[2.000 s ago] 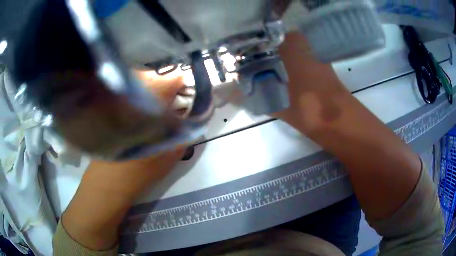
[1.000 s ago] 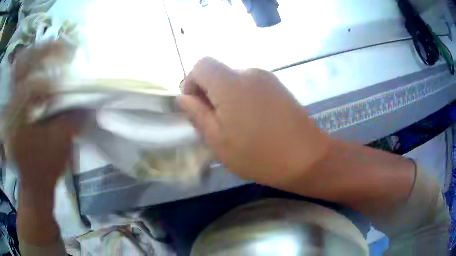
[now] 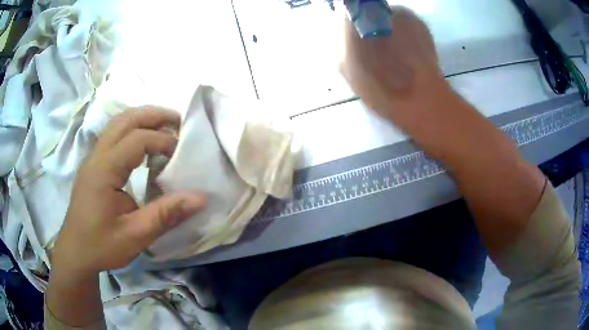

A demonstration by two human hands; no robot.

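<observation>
A bunched white cloth piece (image 3: 210,167) with cream seams lies at the front edge of the machine bed, left of the middle. My left hand (image 3: 129,187) holds it, thumb on top and fingers curled at its left side. My right hand (image 3: 394,64) is at the top, beside and partly behind the grey-blue attachment (image 3: 372,20); it is blurred and its fingertips are hidden, so I cannot tell whether it holds anything. The small metal parts near the needle show only at the top edge.
A large heap of white cloth (image 3: 48,109) lies at the left, and more cloth (image 3: 155,309) hangs below the edge. The grey front edge carries a ruler scale (image 3: 387,177). Black-handled snips (image 3: 549,61) lie at the upper right beside a green cord.
The machine head no longer fills the upper view. Since one second ago, my right hand has let go of the cloth and moved up and right to the attachment. My left hand has moved right with the cloth.
</observation>
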